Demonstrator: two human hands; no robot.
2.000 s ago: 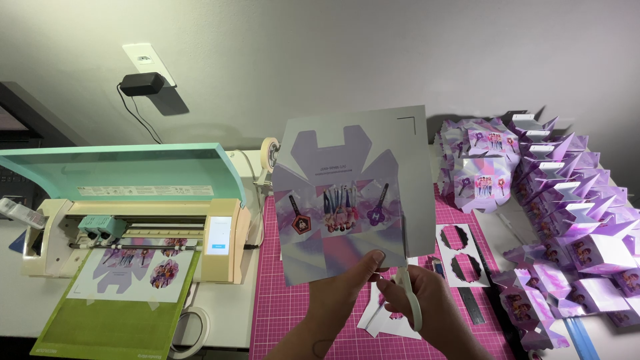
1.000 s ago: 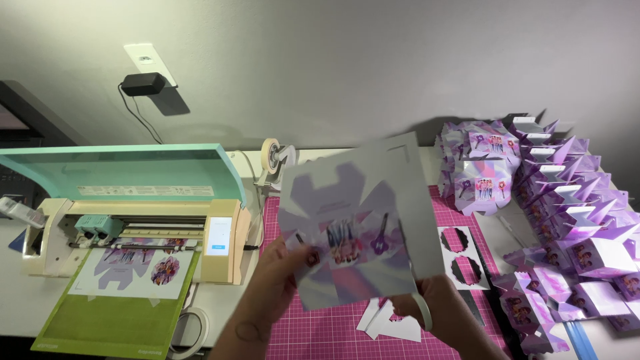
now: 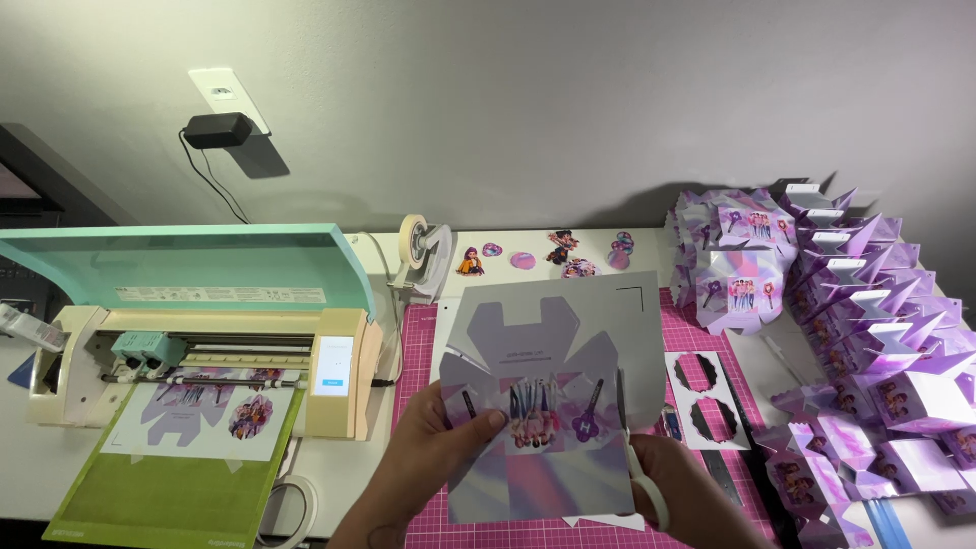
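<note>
My left hand (image 3: 450,435) grips the left side of a printed paper sheet (image 3: 549,335), its thumb on top. The sheet bears a lilac box template with printed figures, and a black corner mark at its upper right. My right hand (image 3: 679,473) is shut on scissors with white handles (image 3: 646,484). The scissor blades point away from me along the right side of the template, and part of them is hidden. Under the sheet lies a pink cutting mat (image 3: 465,534), with white paper pieces (image 3: 610,521) partly covered at its near side.
At left, a cutting machine (image 3: 343,343) holds a green mat (image 3: 160,496) with a printed sheet. Tape rolls (image 3: 412,240), small cutouts (image 3: 522,261) and a sheet with scalloped holes (image 3: 705,366) lie around. Lilac folded boxes (image 3: 923,404) crowd the right, near a dark ruler (image 3: 720,473).
The scissors, low by the sheet's bottom edge a second ago, are now farther up along its right side. My left hand has moved from the sheet's bottom edge to its left side.
</note>
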